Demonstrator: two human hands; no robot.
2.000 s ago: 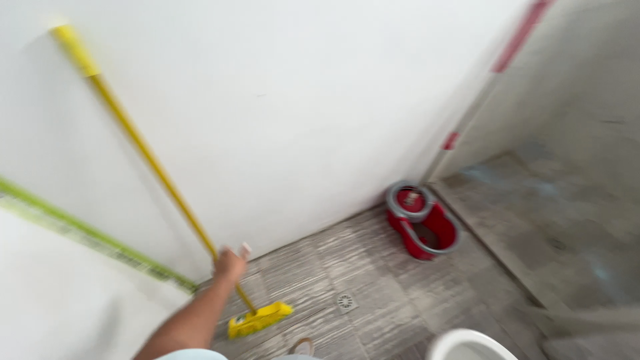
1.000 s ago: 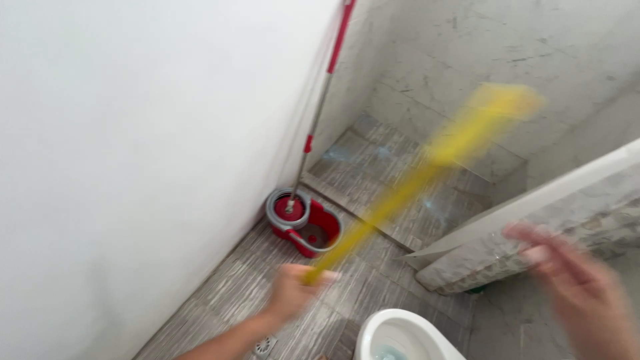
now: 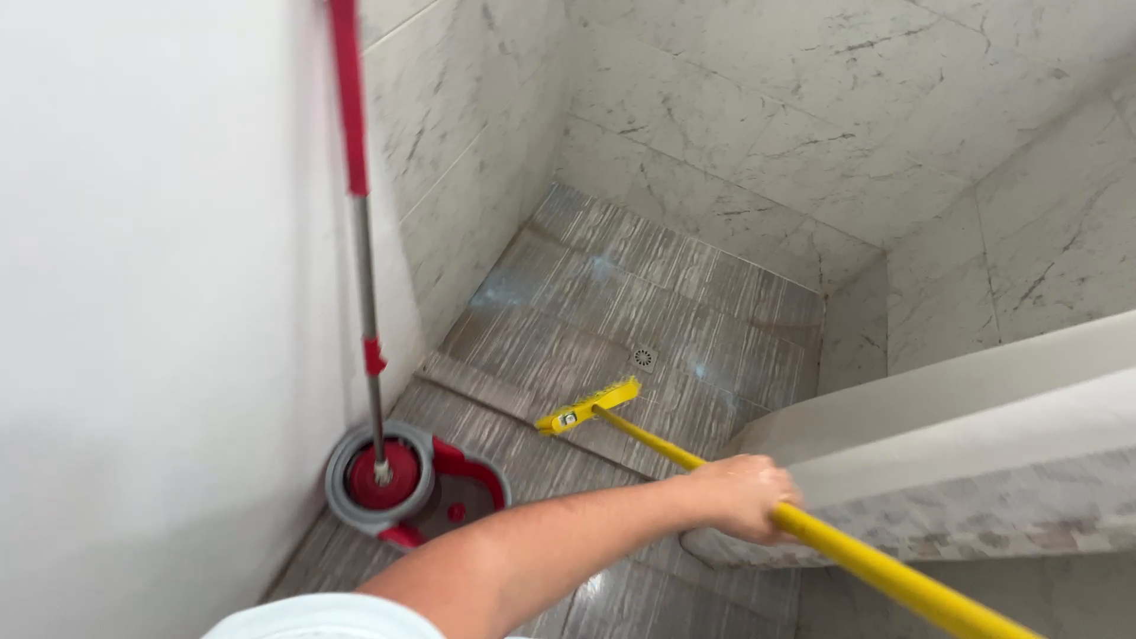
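My left hand (image 3: 747, 497) is closed around the yellow handle of a push broom (image 3: 887, 565), a little above its head. The yellow broom head (image 3: 589, 406) with short bristles is at the near edge of the shower floor, close to the raised sill. From my hand the handle slants down to the right and leaves the view at the lower right. My right hand is out of view.
A red and grey spin-mop bucket (image 3: 342, 493) stands by the white wall, with a red and metal mop (image 3: 366, 266) upright in it. Blue powdery patches and a round drain (image 3: 642, 358) mark the shower floor (image 3: 568, 328). A shower curtain (image 3: 958, 444) hangs at right.
Two seconds ago the broom head was on the floor by the white wall. One second ago the broom was swung up; now its head is low in the shower. My right hand has left the view.
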